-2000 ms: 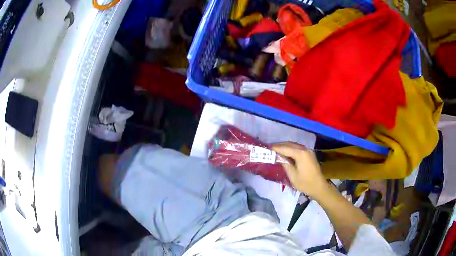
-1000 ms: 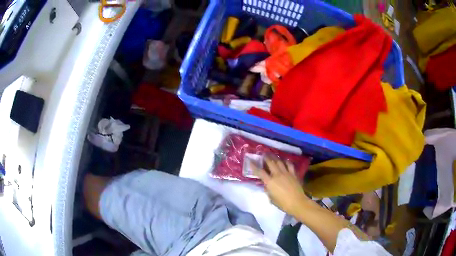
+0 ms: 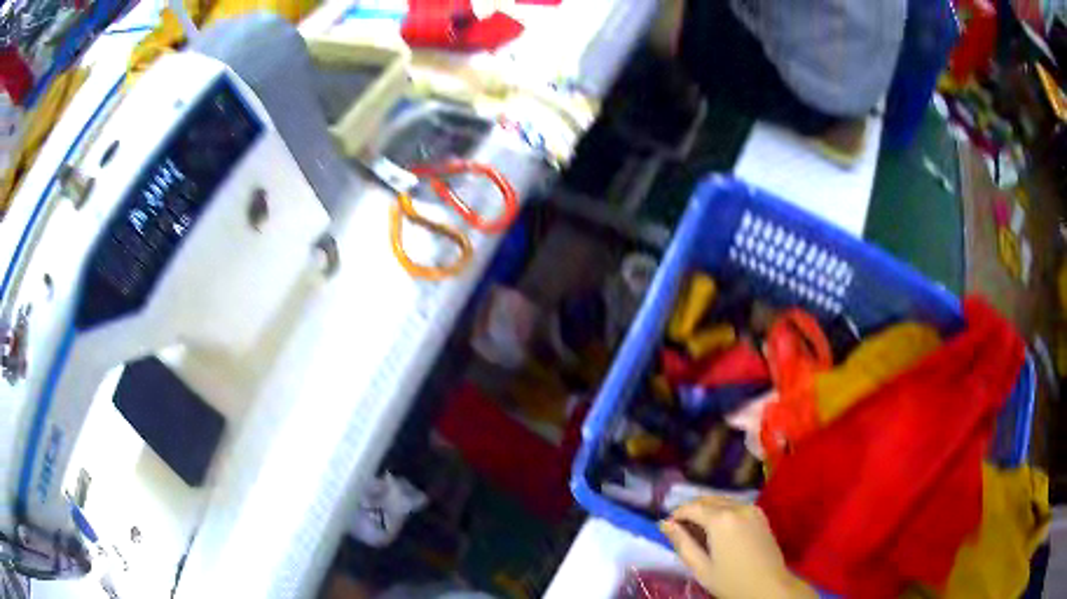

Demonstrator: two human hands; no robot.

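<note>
A clear plastic bag of dark red items point(image 3: 662, 584) lies on a white surface at the bottom edge, mostly cut off. My right hand point(image 3: 735, 550) is just above and right of it, over the near rim of a blue basket point(image 3: 626, 380). Its thumb and forefinger are apart with nothing visible between them; the other fingers are partly hidden. The basket holds red cloth point(image 3: 889, 468), mustard cloth and thread cones. My left hand is out of the picture.
The white sewing machine point(image 3: 222, 176) stands at left, with a black smartphone point(image 3: 170, 421) on its bed. Orange-handled scissors point(image 3: 451, 217) lie at the table end. A person's grey-clothed leg point(image 3: 825, 53) is at the top. Red cloth lies below the table.
The view has swung left and up, so the machine and scissors show more. My right hand has come off the bag's label area, up to the basket rim. The bag is now mostly out of view.
</note>
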